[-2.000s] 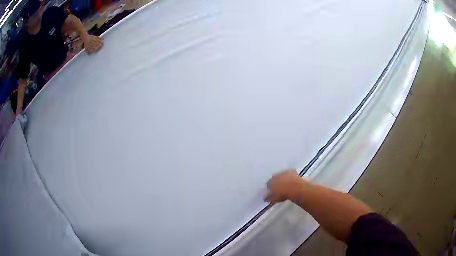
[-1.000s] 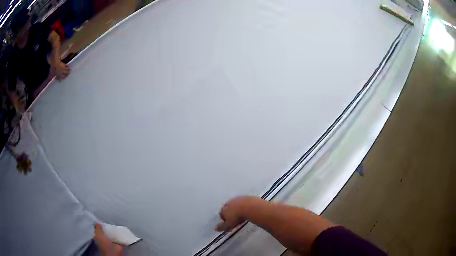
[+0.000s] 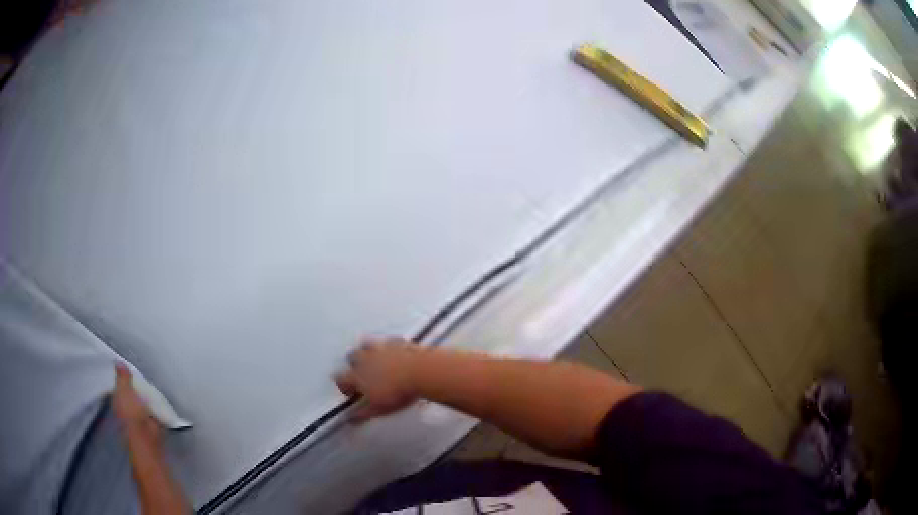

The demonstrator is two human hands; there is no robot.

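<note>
A pale grey-white fabric ply [image 3: 272, 171] covers the table, with thin dark stacked edges [image 3: 468, 292] along the near side. My left hand [image 3: 136, 407] is at the lower left, closed on the edge of a folded-back upper ply [image 3: 50, 337]. Its thumb lies on top, and the other fingers are hidden beneath. A white corner of this ply sticks out to the right of the hand. My right hand [image 3: 377, 377] is blurred, fingers curled down at the dark edges of the lay. Whether it pinches the cloth is unclear.
A gold-yellow bar [image 3: 644, 96] lies across the far end of the fabric near the edge. A pale strip of table [image 3: 604, 241] borders the lay. Tiled floor [image 3: 705, 302] is to the right, with a shoe [image 3: 830, 412] at lower right and dark clothing at the right rim.
The view has shifted, and the gold bar appears nearer. My left hand has come into view holding the upper ply's edge. My right hand has moved nearer along the edge. The other person has left view.
</note>
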